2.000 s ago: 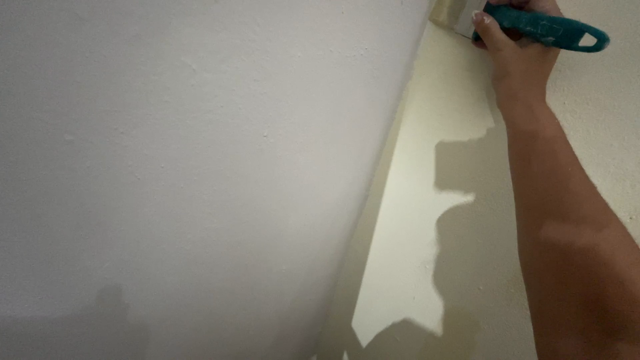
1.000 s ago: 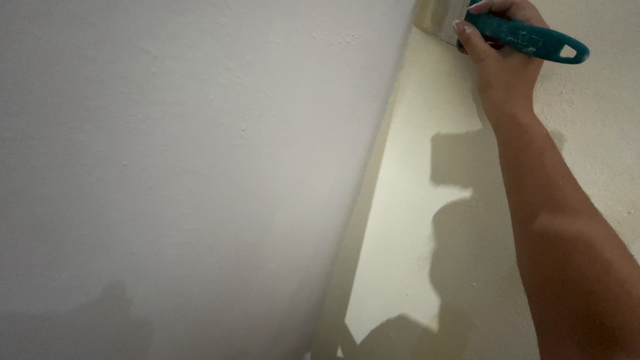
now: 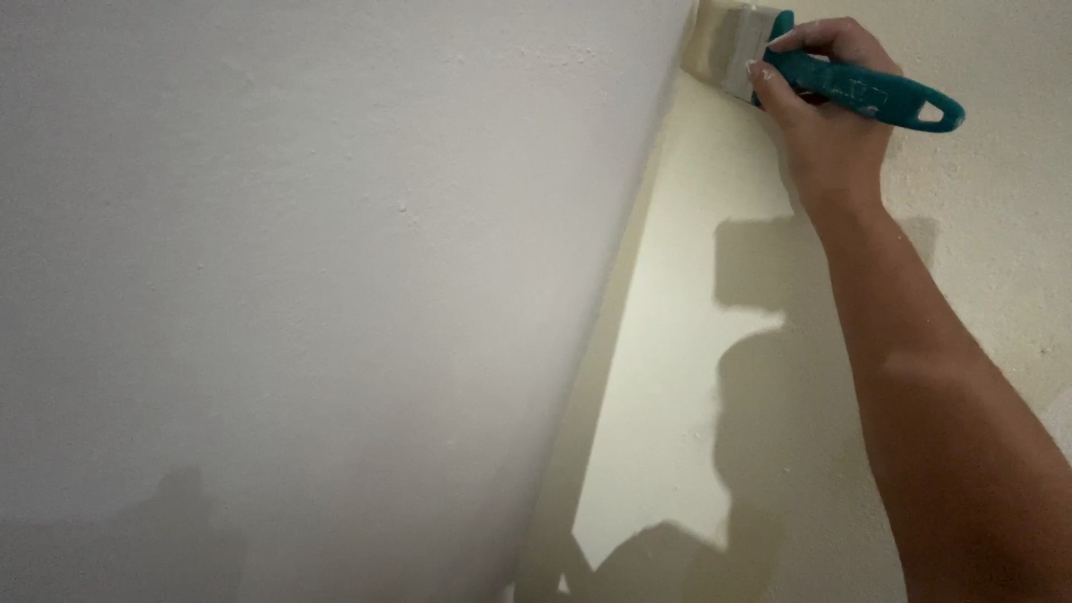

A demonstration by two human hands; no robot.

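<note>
At the upper right, my right hand (image 3: 837, 117) grips a wide flat paintbrush (image 3: 871, 88) by its teal plastic handle, with fingers near the metal ferrule. The pale bristles lie against the cream wall (image 3: 670, 402), right at the edge where it meets the white surface (image 3: 335, 251). Whitish paint marks show on the thumb and a fingertip. The handle points right and slightly down, and it has a hole at its end. My left hand is out of view.
The white surface fills the left and middle of the view. A slanting corner line (image 3: 590, 335) separates it from the cream wall. Dark shadows fall over the cream wall below the hand, and a fainter one over the lower left.
The view has shifted a little. My right hand keeps its hold on the brush, whose bristles stay near the upper end of the corner line.
</note>
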